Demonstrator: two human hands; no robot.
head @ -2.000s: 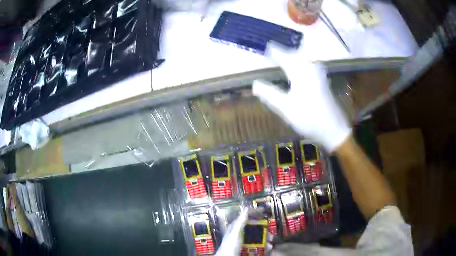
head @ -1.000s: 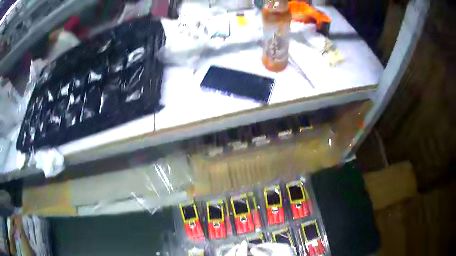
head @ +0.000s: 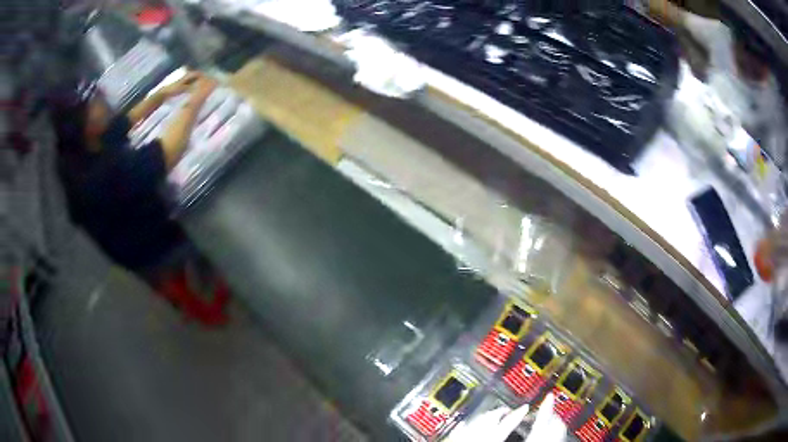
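A clear phone tray lies on the dark green surface, cut off by the bottom edge. It holds several red-and-yellow feature phones with black screens, one of them in the near-left pocket. White-gloved fingers, seemingly my left hand, reach over the near row at the bottom edge. More white-gloved fingertips show just right of them; whether these are my right hand is unclear. Both are blurred and cut off, and anything they hold is hidden.
Another person at the upper left has bare arms over stacked trays. Small clear plastic pieces lie left of my tray. A boarded ledge runs above the green surface. The white worktop bears a wrapped black tray and a smartphone.
The view has swung left, bringing the other person into sight and shifting the phone tray right. The right hand, raised near the smartphone two seconds ago, is gone from there.
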